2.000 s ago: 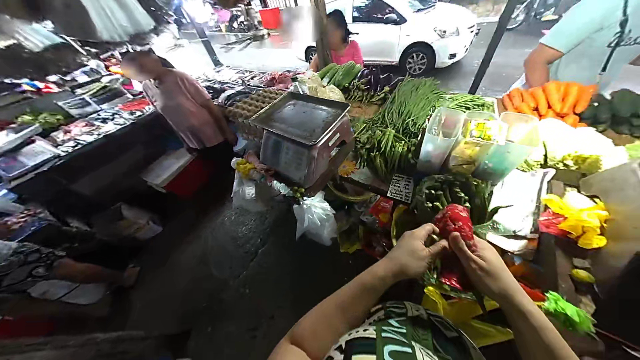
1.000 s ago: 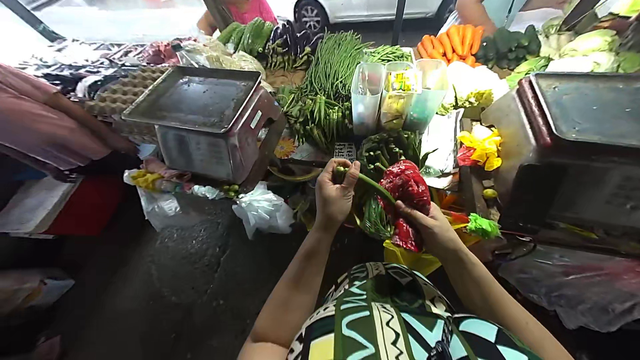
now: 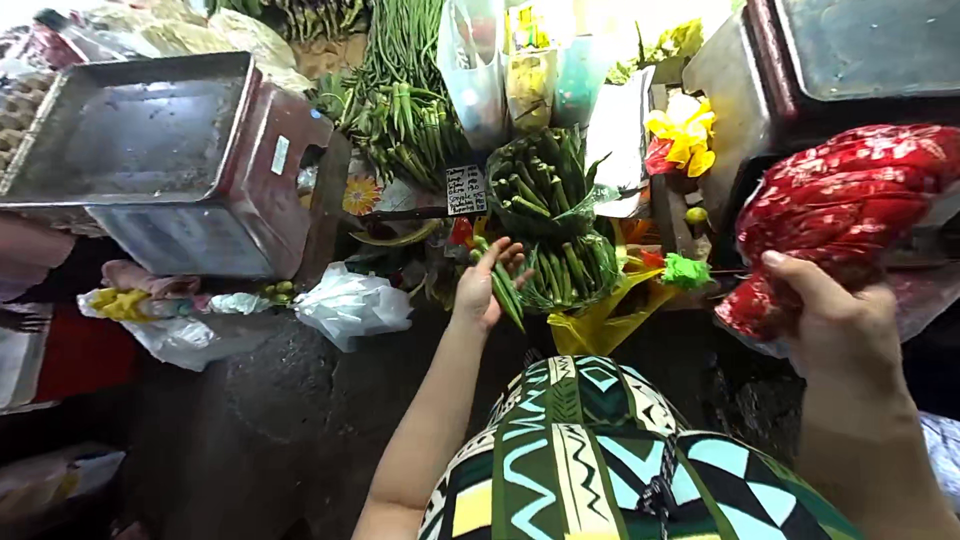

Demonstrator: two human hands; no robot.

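Note:
My left hand [image 3: 487, 285] holds a few green okra pods [image 3: 506, 294] across its palm, its fingers loosely curled. Just right of it is a clear plastic bag of okra [image 3: 571, 271], with a second bag of okra [image 3: 536, 180] directly behind. At the right, my right hand [image 3: 832, 319] grips a red cloth bundle with a pale floral print [image 3: 851, 199], held up in front of a metal-topped box. A yellow plastic bag [image 3: 600, 319] hangs below the nearer okra bag.
Metal-topped boxes stand at left [image 3: 142, 135] and right [image 3: 885, 45]. Behind the okra are long beans [image 3: 405, 45], clear plastic containers [image 3: 472, 75] and a handwritten sign [image 3: 466, 190]. White plastic bags [image 3: 352, 304] hang at the stall's front edge. Part of a person shows at far left.
My hands have moved apart. The red bundle, between them before, is now far to the right in my right hand. The view has turned down toward the stall.

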